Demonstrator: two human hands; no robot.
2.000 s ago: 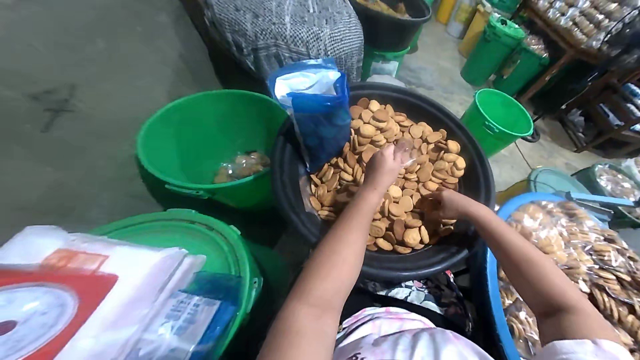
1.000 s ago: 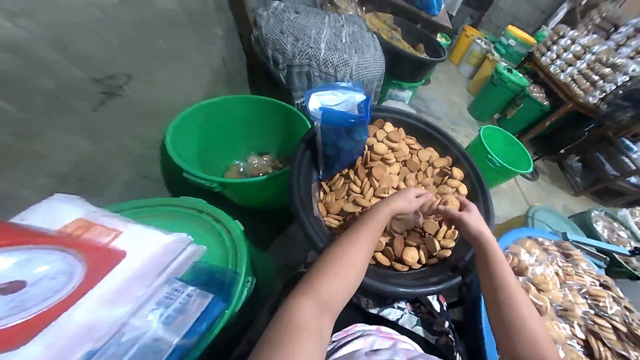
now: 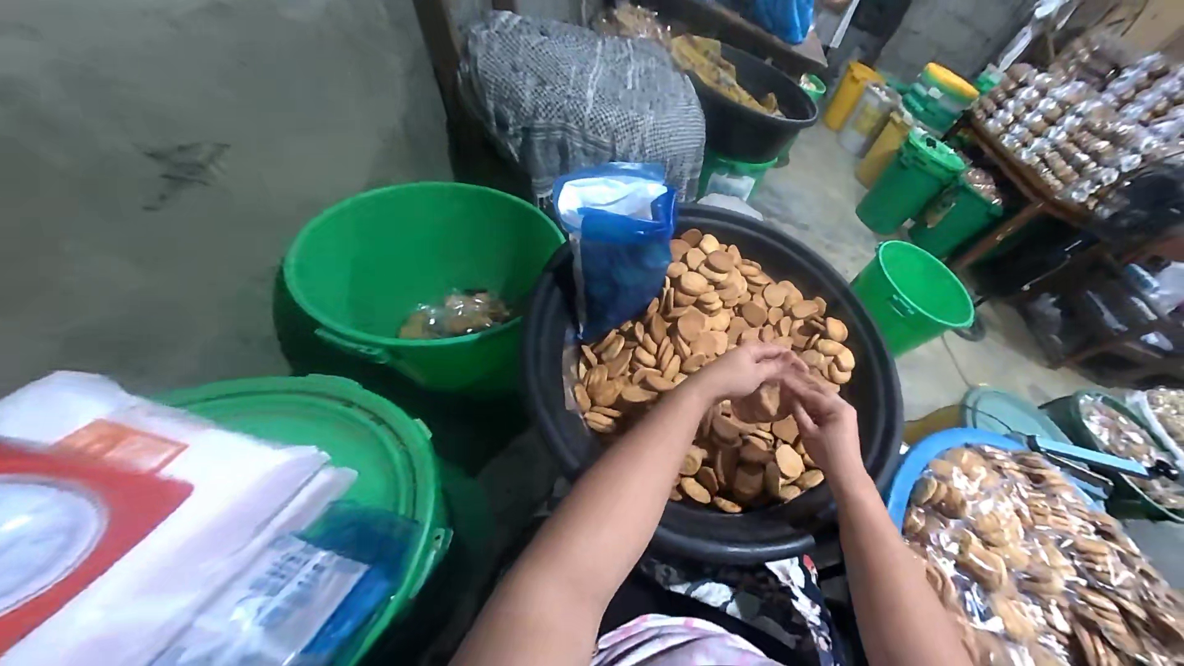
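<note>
Round brown biscuits (image 3: 638, 365) fill a wide black tub (image 3: 874, 370) in front of me. Over them, my left hand (image 3: 751, 370) and my right hand (image 3: 821, 412) meet at the fingertips, with a biscuit or a small bag of biscuits (image 3: 763, 404) between them; fingers hide most of it. A blue plastic pack (image 3: 622, 259) with a white opening leans upright inside the tub's upper left side. Left of the tub, a green bucket (image 3: 398, 231) has a few clear-bagged biscuits (image 3: 458, 314) at its bottom.
A blue-rimmed basin (image 3: 911, 462) heaped with bagged biscuits is at my lower right. At lower left, a red scale (image 3: 102, 536) and white plastic bags (image 3: 231, 490) lie over a green lidded bucket (image 3: 370, 416). Behind the tub are a grey woven cloth (image 3: 592, 92) and another green bucket (image 3: 916, 296).
Two seconds ago my hands were apart, the right one down among the biscuits at the tub's right side. Now they are together over the biscuits. The view has shifted somewhat.
</note>
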